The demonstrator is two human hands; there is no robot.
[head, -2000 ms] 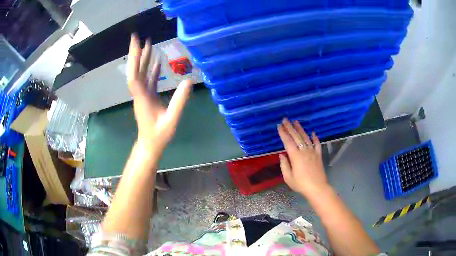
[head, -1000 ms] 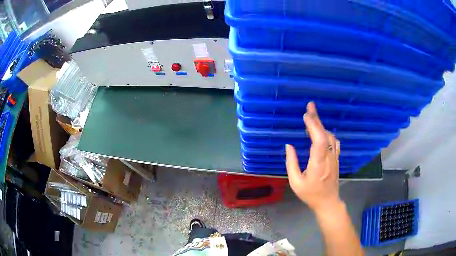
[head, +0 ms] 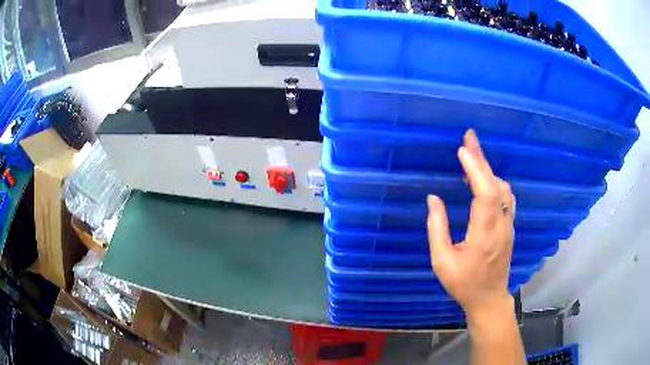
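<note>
A tall stack of blue trays stands on the right part of the green-topped bench. Small black assemblies show in the top tray. My right hand is raised in front of the stack's side, fingers apart, a ring on one finger, holding nothing. I cannot tell whether it touches the trays. My left hand is out of the picture.
Behind the bench top is a grey-white machine with a black band, latch and red main switch. Cartons and clear plastic packaging are at left. A red stool is below the bench edge. A white wall is right.
The view has tilted up, showing the top tray's contents and more of the machine. My left hand, seen two seconds ago, has left the picture. My right hand is higher along the stack.
</note>
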